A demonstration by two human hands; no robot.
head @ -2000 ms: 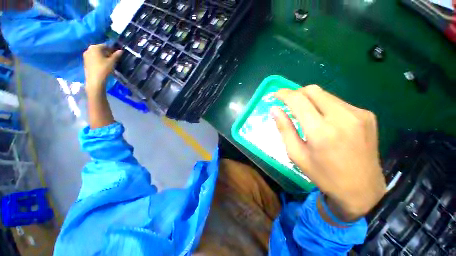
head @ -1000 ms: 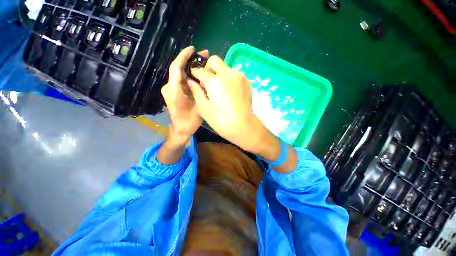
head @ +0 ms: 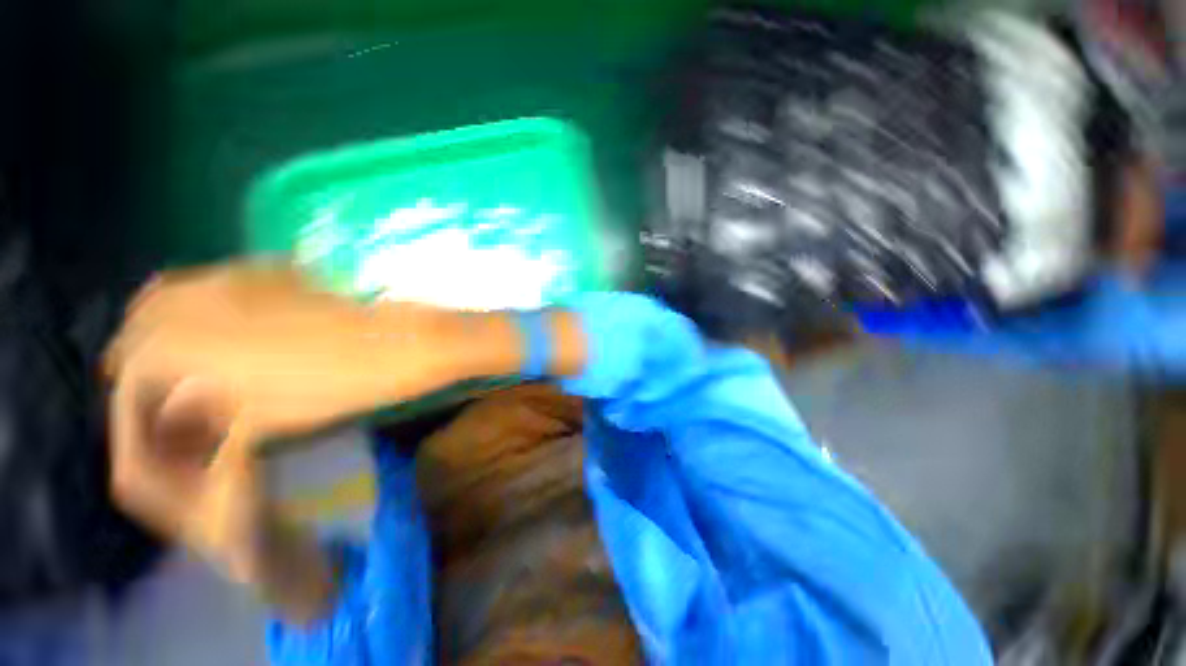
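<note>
The whole view is blurred by motion. The green bin [head: 579,182] lies in front of me, with glaring white small parts [head: 455,267] in it. My right hand [head: 286,345], with a blue band at the wrist, reaches left across the bin's near edge. My left hand [head: 195,501] is just below it at the left, and the two hands meet or overlap. The fingers are smeared, and I cannot make out a black unit between them.
Black pocket trays [head: 832,182] stand right of the bin, with a long white item [head: 1041,156] at their far side. Part of a person in a blue sleeve [head: 1106,319] shows at the right edge. Dark blurred shapes fill the left edge. Grey floor lies at lower right.
The view has swung to the right, so the bin and hands now appear further left and the right-hand trays nearer the middle. My hands remain together; the black unit seen earlier is no longer distinguishable.
</note>
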